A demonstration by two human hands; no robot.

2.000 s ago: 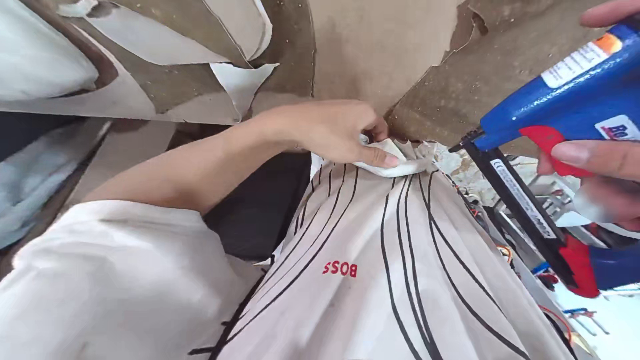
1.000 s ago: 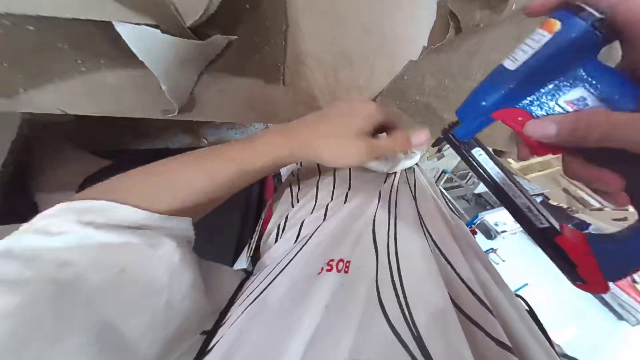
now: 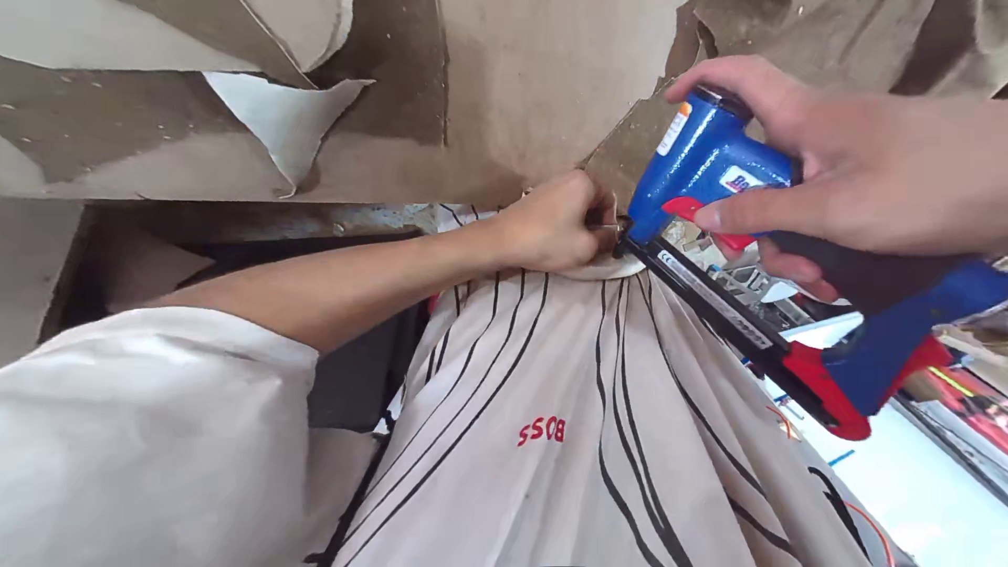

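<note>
My right hand (image 3: 835,173) grips a blue and red pneumatic staple gun (image 3: 709,173) with a black magazine, a finger at its red trigger. The gun's nose touches or nearly touches the fingertips of my left hand (image 3: 559,224). Those fingers are pinched together near the edge of the board; what lies between them is mostly hidden, perhaps a bit of pale material. A pale padded strip (image 3: 606,269) curves beneath the hand, by the neck of my white shirt with black lines (image 3: 512,378).
Brown board or paper sheets (image 3: 535,87) with torn edges run across the top. A torn pale flap (image 3: 287,118) hangs at upper left. Below the edge is a dark recess (image 3: 354,378). Cluttered tools and parts (image 3: 756,283) lie beyond the gun.
The staple gun in my right hand has moved left, its nose now at my left fingertips. My left hand has gone from lying over the pale strip to a pinch above it.
</note>
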